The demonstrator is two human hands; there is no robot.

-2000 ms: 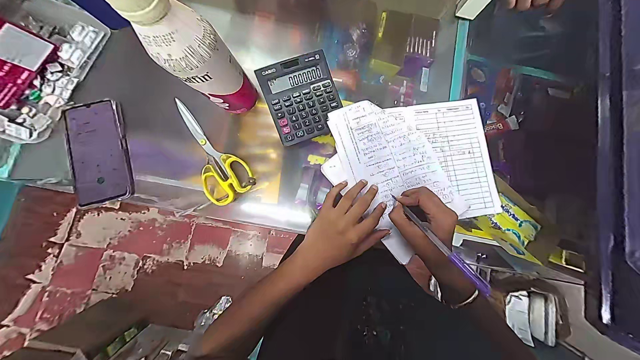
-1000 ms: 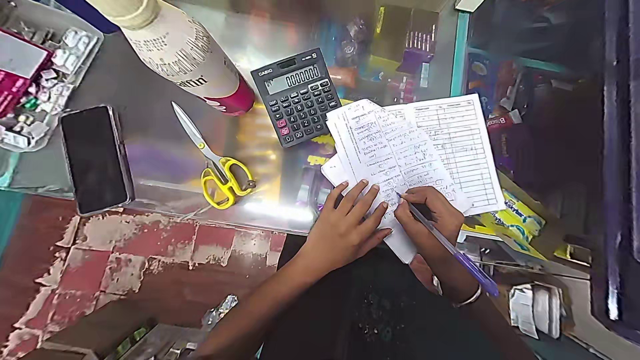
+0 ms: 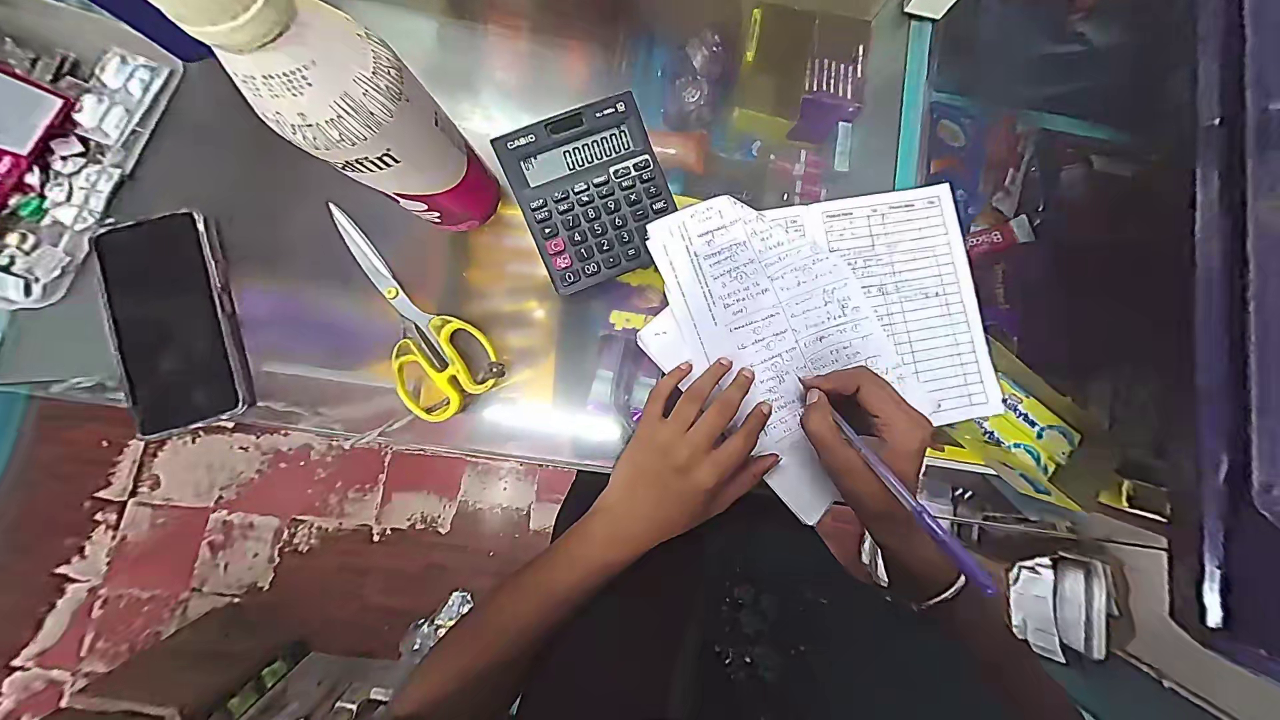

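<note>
A purple pen (image 3: pixel 915 508) is in my right hand (image 3: pixel 875 440), its tip touching a handwritten paper sheet (image 3: pixel 790 290). Spread fingers of my left hand (image 3: pixel 690 455) rest flat on the sheet's lower left part. Under the handwritten sheet lies a printed table form (image 3: pixel 920 310), partly written on. A black Casio calculator (image 3: pixel 585 190) sits just beyond the papers, its display lit with zeros. To the left, yellow-handled scissors (image 3: pixel 420 330) lie with their blades together. The papers rest on a glass counter (image 3: pixel 300 340).
A large white and pink bottle (image 3: pixel 370 110) lies or leans behind the scissors. At the left are a dark-screened smartphone (image 3: pixel 170 320) and a clear plastic box (image 3: pixel 130 130) of small packets. Yellow Milkybar packs (image 3: pixel 1030 430) show at the right. Red and white worn tiles lie below the counter's edge.
The phone's screen, lit two seconds ago, is now dark. A hand seen at the top right edge earlier is out of view. My hands stay in nearly the same place.
</note>
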